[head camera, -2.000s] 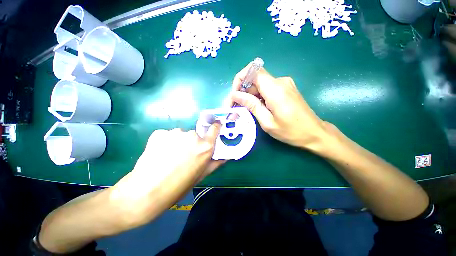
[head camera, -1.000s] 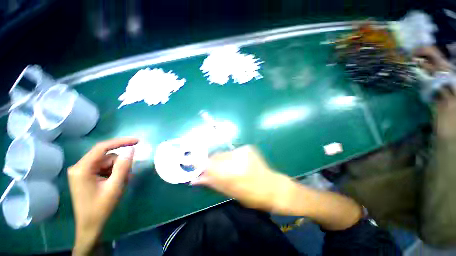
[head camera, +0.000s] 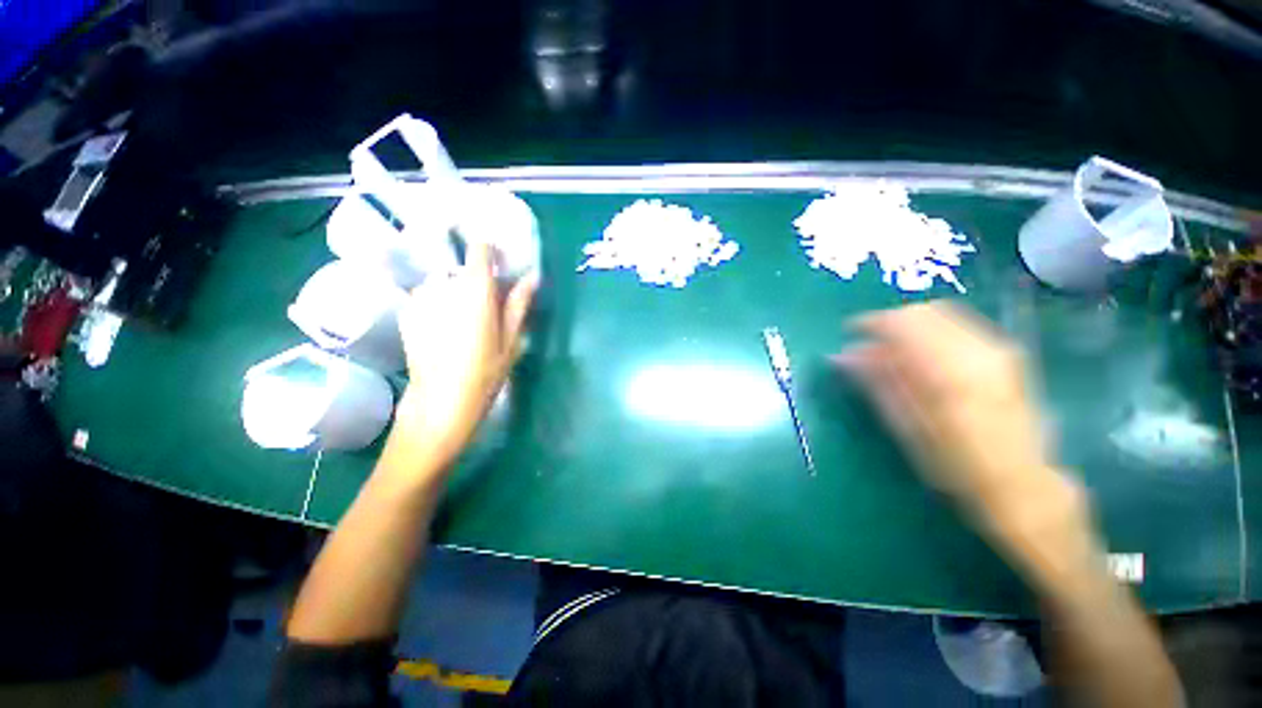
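My left hand [head camera: 454,332] is at the stack of white cylindrical housings on the left, its fingers and thumb closed on the rim of the upper housing [head camera: 504,224], partly hiding it. My right hand [head camera: 948,394] is blurred over the right part of the bench, with nothing visible in it. The screwdriver [head camera: 788,392] lies loose on the green bench between my hands. One housing [head camera: 1066,241] stands at the back right, its squared frame up.
Two piles of small white parts, a left pile [head camera: 659,244] and a right pile [head camera: 882,235], lie before the metal rail [head camera: 664,180]. More housings [head camera: 321,404] lie at left. A wire heap [head camera: 1236,293] is at the right edge.
The housing from my right hand is gone from it, and a housing now stands at the back right. The screwdriver lies in view. My left hand has moved onto the left housings.
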